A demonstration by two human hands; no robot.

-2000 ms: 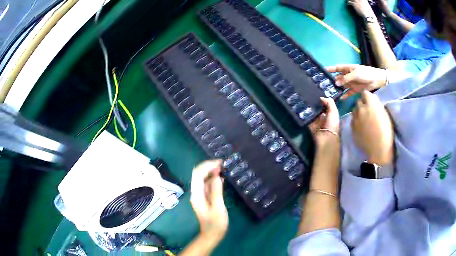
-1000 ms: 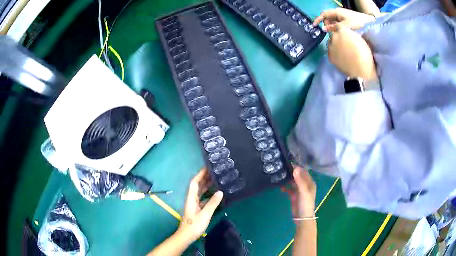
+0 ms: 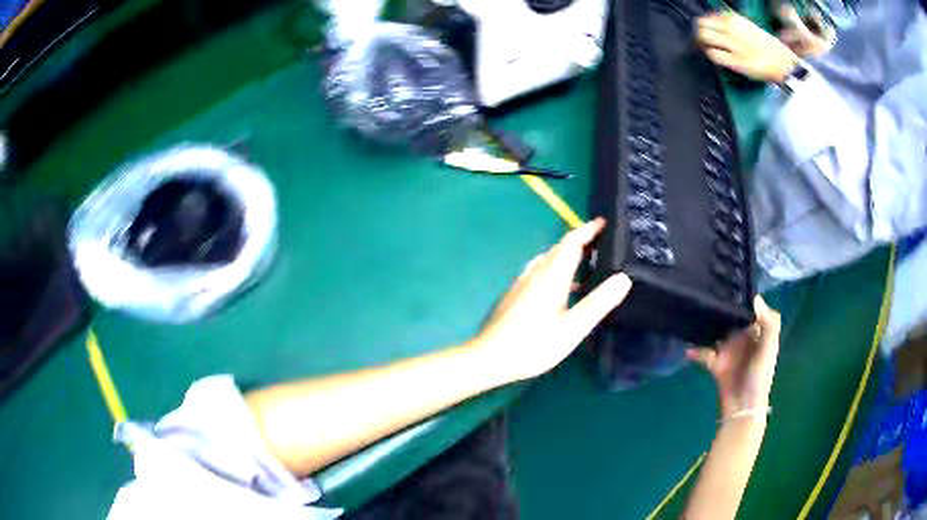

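A long black parts tray (image 3: 683,152) with two rows of glossy oval parts (image 3: 646,208) runs from the upper edge down to the right of centre. Its near end looks thick; whether it is one tray or several stacked cannot be told. My left hand (image 3: 557,310) grips its near left corner, thumb on the near end wall. My right hand (image 3: 745,350) holds its near right corner from below, fingers partly hidden under it. A dark blurred item (image 3: 642,355) shows beneath the near end.
A ring-shaped clear plastic bundle (image 3: 175,232) lies left. A crumpled clear bag (image 3: 402,86), pale-handled pick-up tool (image 3: 486,163) and white blower (image 3: 539,51) lie farther off. A co-worker's hand (image 3: 747,46) is beside the tray's far part. Yellow tape (image 3: 554,200) marks the green mat.
The view has swung left and down. Both hands still hold the near end of the tray, which now shows its tall end wall. The plastic ring bundle now shows whole.
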